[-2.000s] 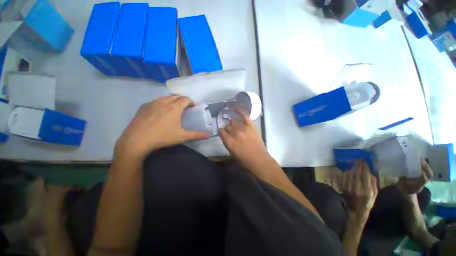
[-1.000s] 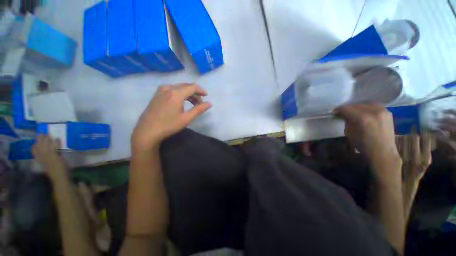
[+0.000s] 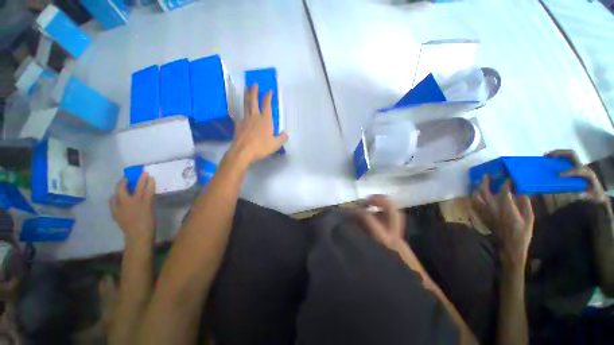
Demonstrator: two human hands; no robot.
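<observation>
My left hand point(image 3: 256, 131) lies over a narrow blue carton point(image 3: 269, 81), fingers on its top and thumb at its right edge. The carton's lower part is partly hidden by the hand. My right hand point(image 3: 384, 219) is at the table's front edge above my lap, slightly blurred, fingers bent and apart, with nothing visible in it. Right of centre lies an open carton point(image 3: 362, 158). In it are a clear frosted cover point(image 3: 394, 143) and a smoky grey cover point(image 3: 444, 138), side by side.
Three blue cartons point(image 3: 176, 91) stand in a row left of my left hand. Another open carton point(image 3: 424, 93) with a white unit lies behind the nearer one. A person's hand point(image 3: 134, 209) holds an open carton at left; another person's hands point(image 3: 508, 212) hold a blue carton at right.
My left hand has moved from the bare tabletop onto the separate blue carton. My right hand has left the open carton and moved back towards my lap. The view has shifted.
</observation>
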